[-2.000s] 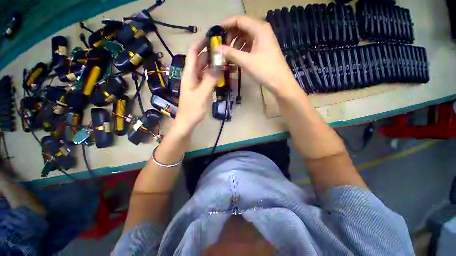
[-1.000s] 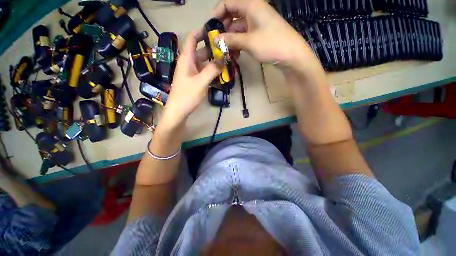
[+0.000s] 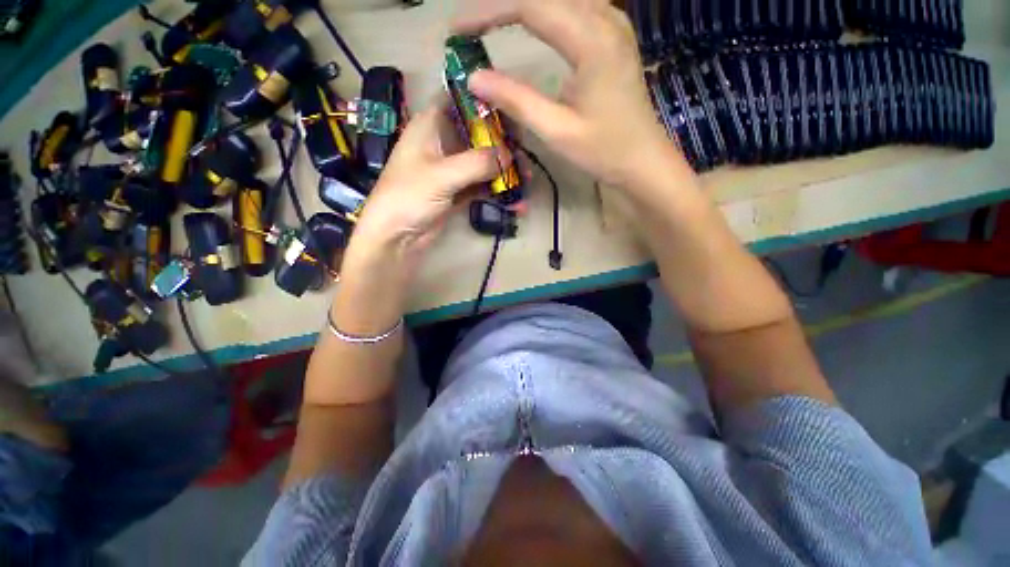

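A half-assembled unit (image 3: 484, 130) is held above the bench, tilted, with a green circuit board (image 3: 465, 62) at its far end and a yellow-wrapped part along its middle. My left hand (image 3: 419, 186) grips its lower part, thumb across the yellow part. My right hand (image 3: 559, 94) has its thumb against the circuit board, the fingers curved beyond its far end. A black body (image 3: 488, 217) with a cable lies just below the held unit. A black cable with a plug (image 3: 555, 259) lies to its right.
Many half-assembled units (image 3: 207, 257) lie in a loose heap at left. Rows of black covers (image 3: 831, 107) stand on cardboard (image 3: 764, 210) at right. The bench's green edge (image 3: 598, 284) runs in front of me. Another person's arm (image 3: 28, 415) is at lower left.
The green circuit board now shows at the held unit's far end, where a black end and silvery piece showed before. My right fingers have spread. The camera view has shifted.
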